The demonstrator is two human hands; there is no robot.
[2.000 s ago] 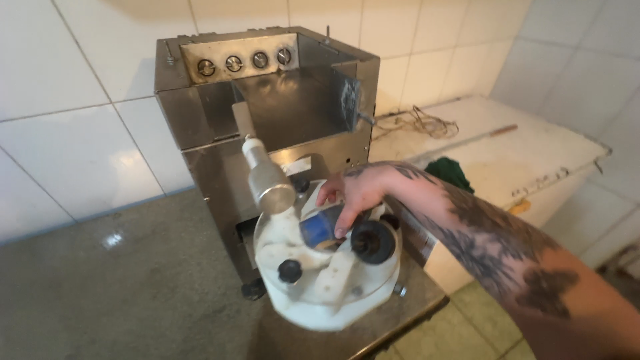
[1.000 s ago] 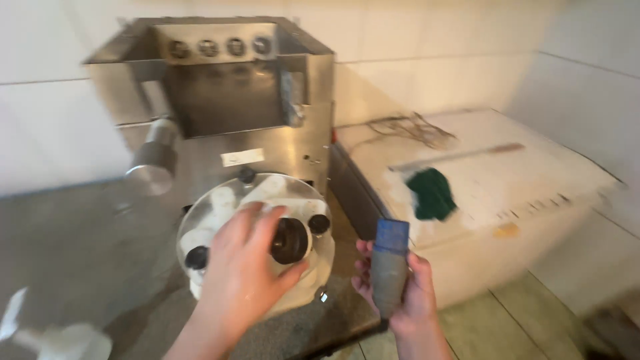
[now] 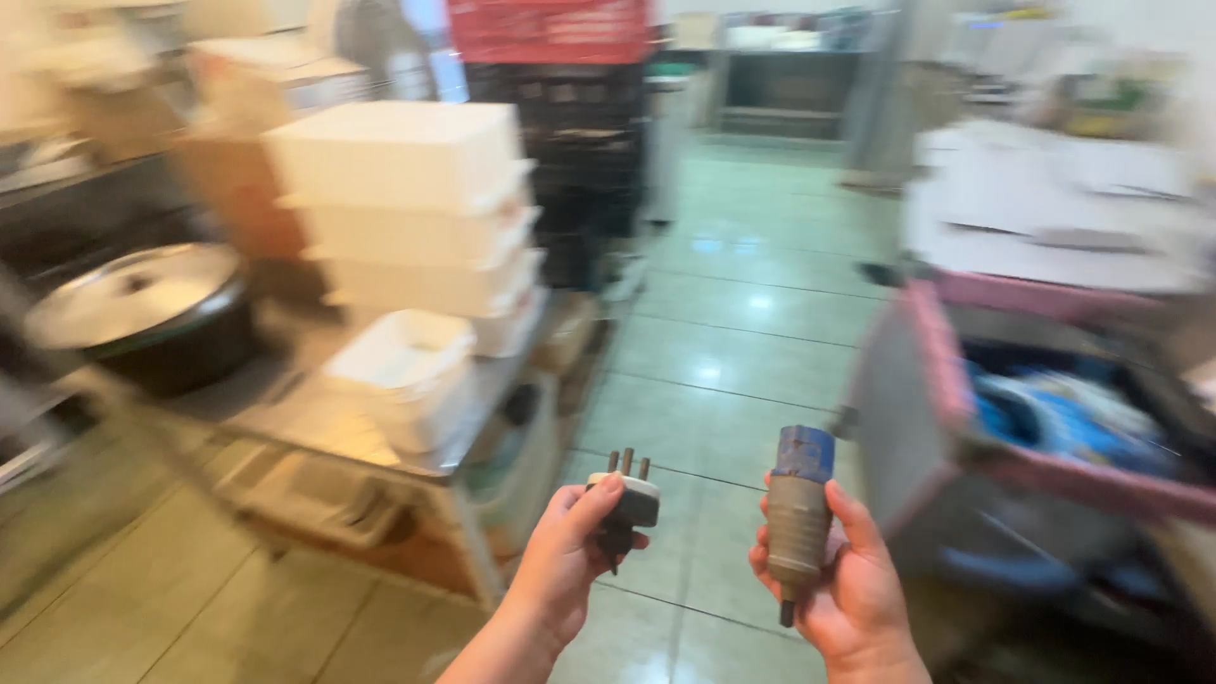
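My left hand [image 3: 560,546] grips a black and white three-pin electrical plug [image 3: 635,499], its metal pins pointing up. Right of it, held upright and apart from the plug, a gray industrial plug connector with a blue end [image 3: 800,513] rests in my right hand [image 3: 850,579]. A short black stub of cable shows at the connector's lower end. Both hands are over the tiled floor, between a table and a bin.
A metal table [image 3: 313,432] on the left bears stacked white plastic boxes [image 3: 408,209] and a lidded pot [image 3: 171,313]. Black crates [image 3: 584,152] with a red one on top stand behind. On the right is a gray bin with a pink rim [image 3: 940,370]. Tiled floor [image 3: 741,313] runs between them.
The view has swung from the steel machine to the room. My left hand, on the machine's round white part one second ago, now holds the three-pin plug. The blue-ended connector remains in my right hand.
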